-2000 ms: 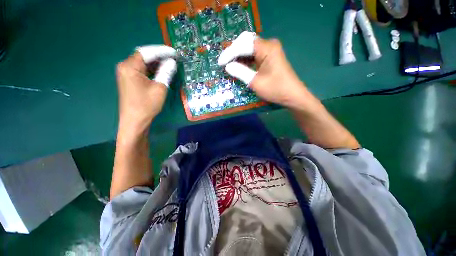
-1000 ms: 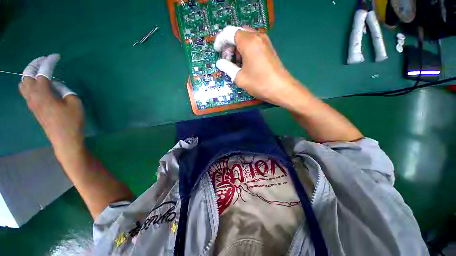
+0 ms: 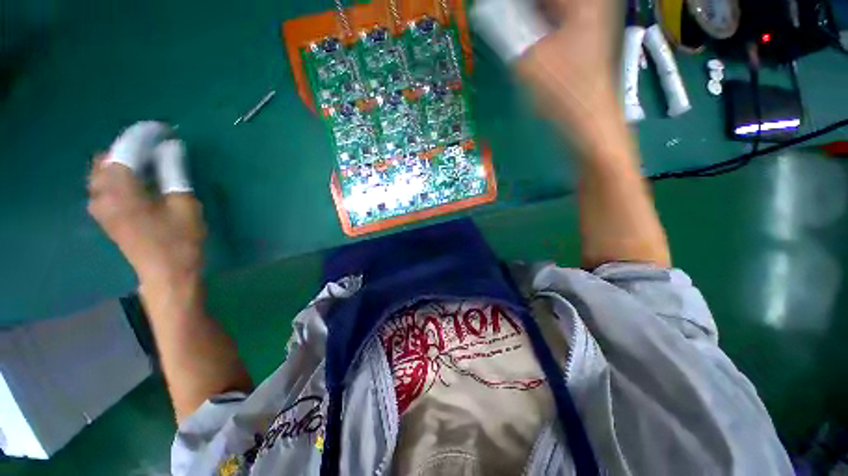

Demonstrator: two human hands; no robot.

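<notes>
A green circuit board panel lies on the orange board carrier, with twisted lead wires standing out past its far edge. My left hand, with white finger cots, is over the mat left of the panel; its fingers are bent and whether it holds anything cannot be made out. My right hand is blurred at the top right of the panel, away from it; its fingertips are partly unclear. A thin loose lead lies on the mat between my left hand and the panel.
White-sleeved cutting pliers lie at the right, beside a yellow roll. Small white discs, a small black box with a glowing strip, and a black cable are further right. A white-grey box stands at lower left.
My right hand has left the panel and moved up and right. My left hand went from the panel to the far left, then slightly back. The loose lead appeared on the mat.
</notes>
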